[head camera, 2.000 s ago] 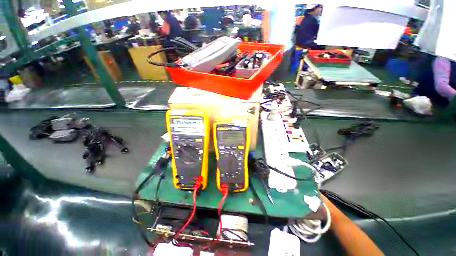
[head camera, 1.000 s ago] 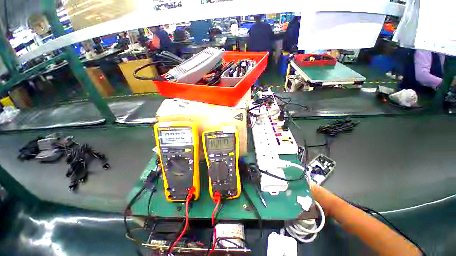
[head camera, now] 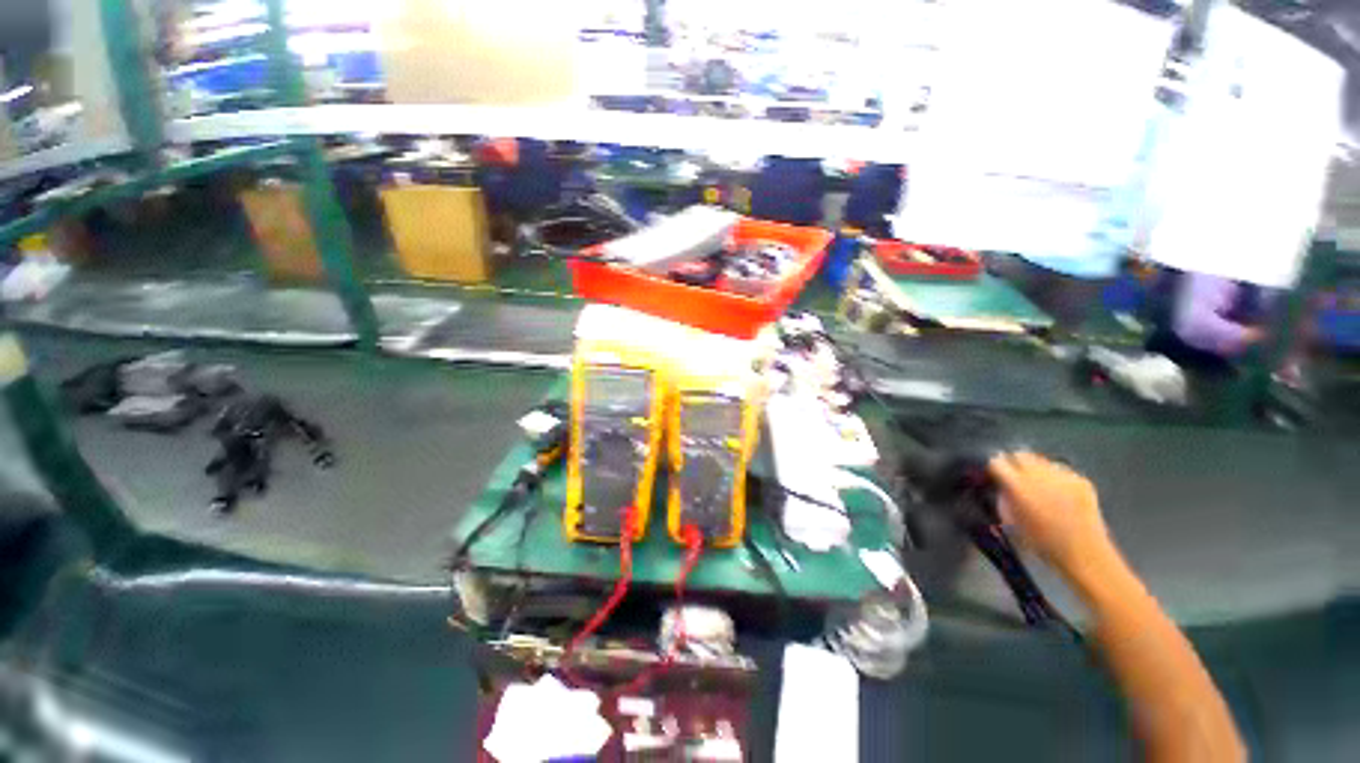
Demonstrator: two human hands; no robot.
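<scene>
My right hand [head camera: 1049, 510] reaches in from the lower right over the grey belt. Its fingers are closed on a bundle of black cords [head camera: 977, 499], which hangs from it, blurred. My left hand is not in view. Two yellow-edged multimeters, the left one [head camera: 613, 455] and the right one [head camera: 707, 465], stand upright on the green shelf [head camera: 515, 522]. Red leads run down from them to the dark-red panel [head camera: 515, 674], which carries white paper slips. A white power strip [head camera: 807, 477] lies to their right.
A red bin [head camera: 671, 294] with a grey unit and parts stands on a box behind the meters. More black cords and grey units [head camera: 164, 395] lie on the belt [head camera: 373, 492] at left. White coiled cable [head camera: 880, 634] hangs at the shelf edge. A person in lilac sleeves is at far right.
My right hand, earlier hidden behind the shelf's right edge with only the forearm showing, is now visible further right, holding the black cords. The view has shifted, showing more of the red panel.
</scene>
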